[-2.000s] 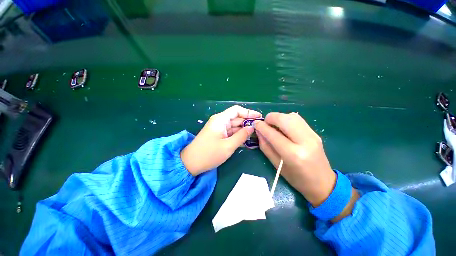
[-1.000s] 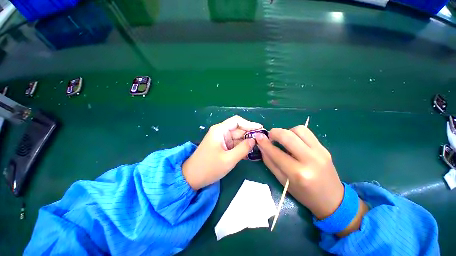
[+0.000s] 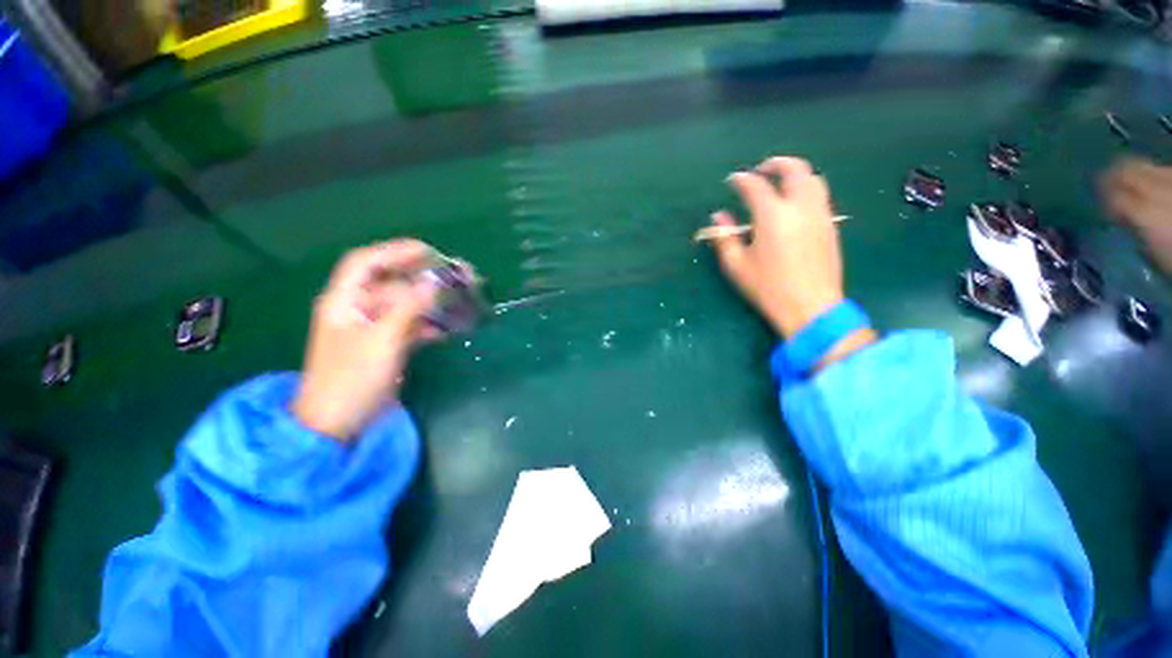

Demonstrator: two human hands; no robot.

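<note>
My left hand [image 3: 366, 328] holds a smartwatch case [image 3: 452, 297] by its edge above the green bench; the case is blurred. My right hand [image 3: 784, 244] is raised over the bench to the right, away from the case, with a thin wooden stick [image 3: 722, 233] lying across it between the fingers. The stick's other end shows past the far side of the hand. A white wipe [image 3: 537, 540] lies flat on the bench between my forearms.
Two cases [image 3: 199, 324] lie at left, beside a black device [image 3: 19, 527]. A pile of cases [image 3: 1067, 285] with a white wipe [image 3: 1015, 276] lies at right. Another person's hand [image 3: 1144, 206] is at the right edge. A yellow tray [image 3: 242, 28] is far left.
My hands have moved apart. The left hand has carried the case leftward, and the right hand has moved forward with the stick. The view has turned right, showing the pile and another hand.
</note>
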